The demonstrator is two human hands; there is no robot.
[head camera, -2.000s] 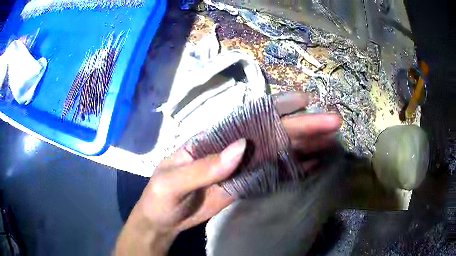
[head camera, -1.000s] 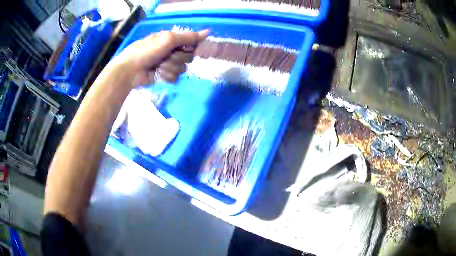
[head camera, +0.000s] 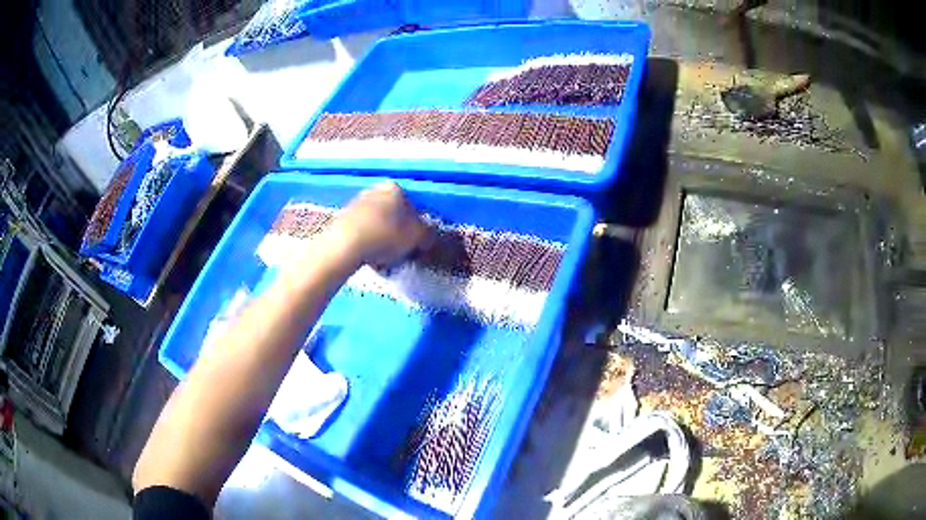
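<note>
My left hand (head camera: 391, 229), bare with a dark sleeve, reaches over the near blue tray (head camera: 581, 274). Its fingers are curled at the long row of reddish-brown, pale-ended leads (head camera: 508, 259). Whether it grips any leads is hidden. A loose pile of leads (head camera: 452, 442) lies in the tray's near right corner, and a folded white cloth (head camera: 308, 398) lies toward its near left. A greyish knit shape (head camera: 650, 510), probably my gloved right hand, is cut off by the bottom edge, so its fingers are not visible.
A second blue tray (head camera: 627, 132) with rows of leads stands behind. Right are a rectangular framed solder bath (head camera: 767, 264), grey crumbs and strips on the crusted bench (head camera: 751, 437), and a crumpled white rag (head camera: 619, 457). A small blue bin (head camera: 183, 229) stands far left.
The view has swung left toward the trays. The bundle seen earlier across my bare left hand no longer shows. That hand has come down onto the row. The gloved shape has dropped mostly out of view.
</note>
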